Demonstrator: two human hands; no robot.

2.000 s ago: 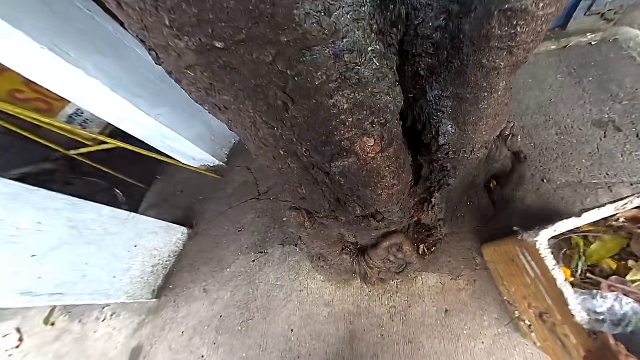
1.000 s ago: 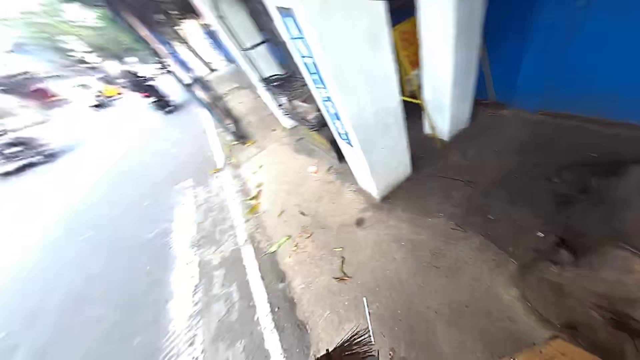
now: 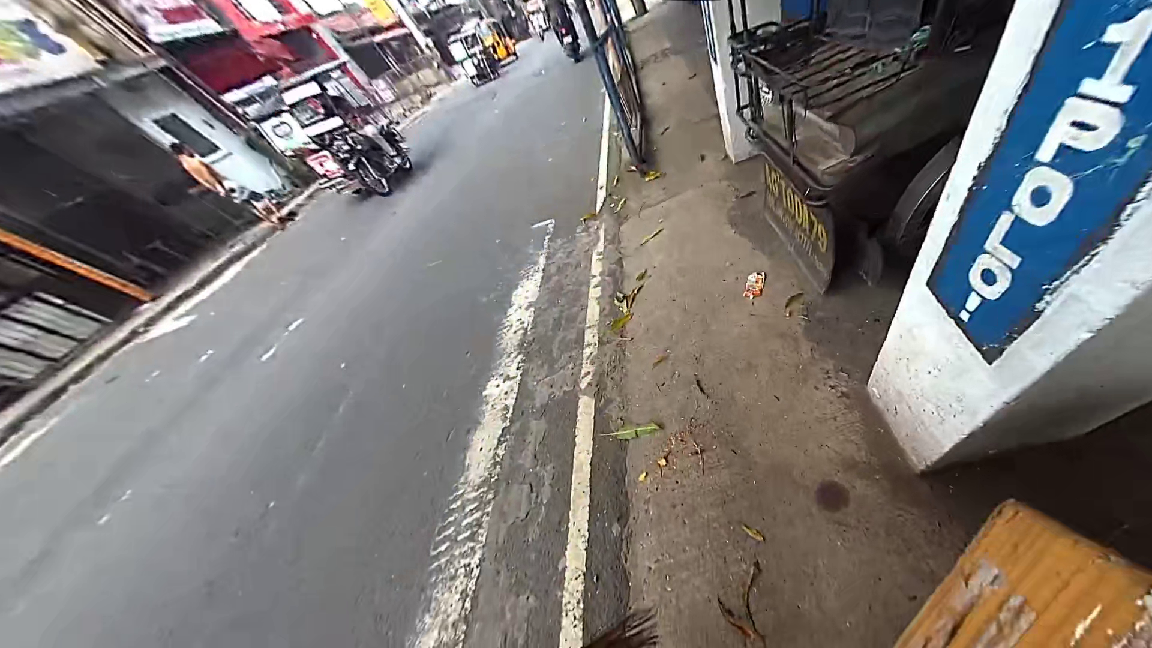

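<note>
Neither my left hand nor my right hand shows in the head view. At the bottom right corner juts the worn end of an orange-brown wooden piece (image 3: 1035, 585), and what bears it is out of frame. Dark bristles (image 3: 627, 630), perhaps of a broom, poke in at the bottom edge. Fallen leaves lie along the grey pavement, among them a green leaf (image 3: 635, 432); a small orange-and-white wrapper (image 3: 754, 285) lies farther up.
A white pillar (image 3: 954, 387) with a blue lettered panel stands at right, beside a dark metal cart (image 3: 828, 99). A painted curb line (image 3: 583, 432) divides pavement from road. Across the road are a motorcycle with sidecar (image 3: 360, 153) and a person (image 3: 220, 180); more vehicles are farther off.
The view has swung from a tree trunk and planter to the street and pavement. The bristles were at the bottom edge one second ago as well.
</note>
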